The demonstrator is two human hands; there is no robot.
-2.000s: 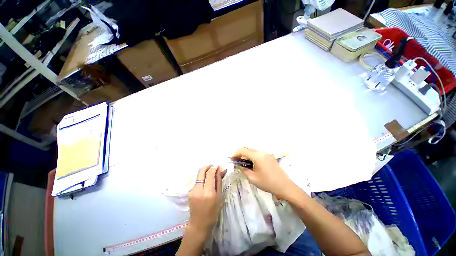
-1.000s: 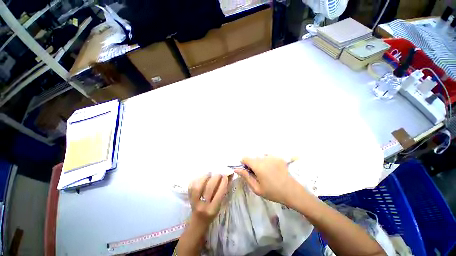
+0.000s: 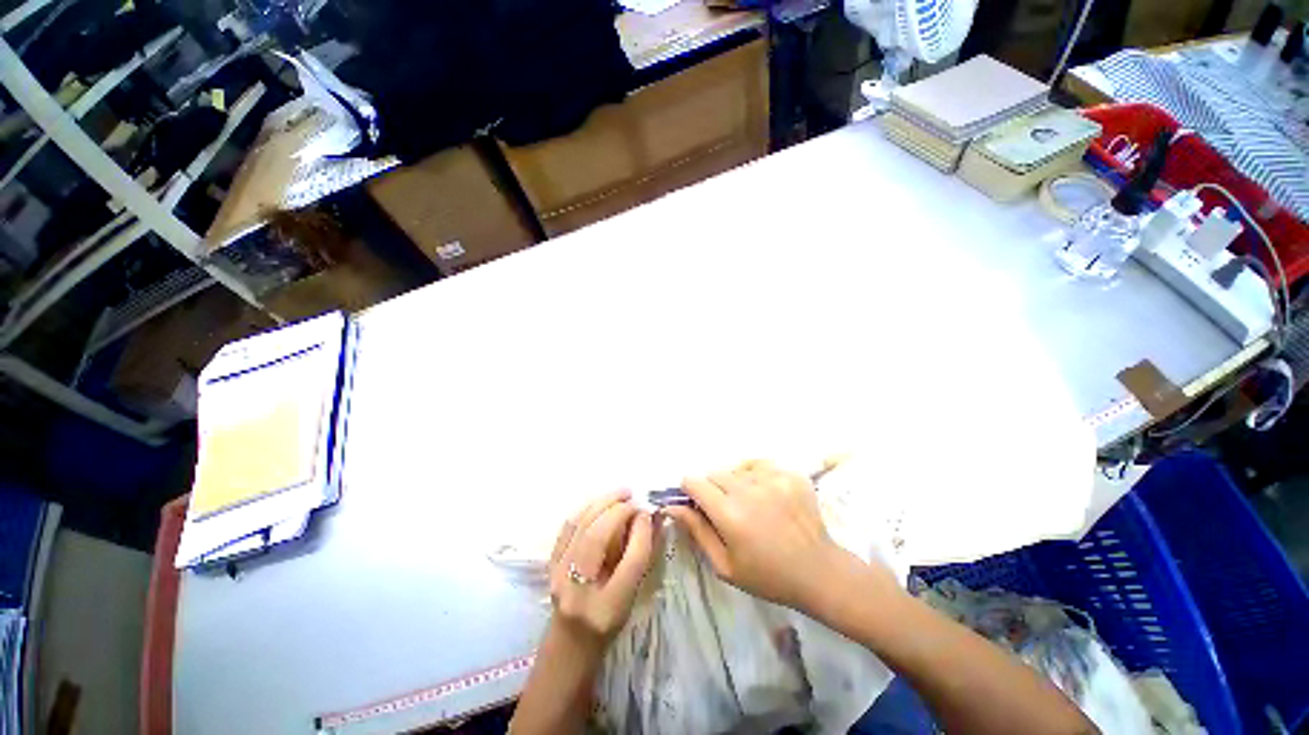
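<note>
The cream floral garment hangs in folds over the table's near edge, and its upper part lies on the white tabletop, washed out by glare. My left hand pinches the garment's edge between thumb and fingers. My right hand is beside it, closed around the dark thread snips, whose tips point left toward the left fingertips. Most of the snips is hidden inside the hand. Any thread is too fine to see.
A clipboard with papers is at left. A measuring tape runs along the near edge. A blue basket with more garments is at right. Card blocks, a power strip, a clear bottle and a red basket are far right.
The right hand has turned and the snips' tips now show at its fingertips. Both hands stay close together at the cloth. The view has shifted slightly.
</note>
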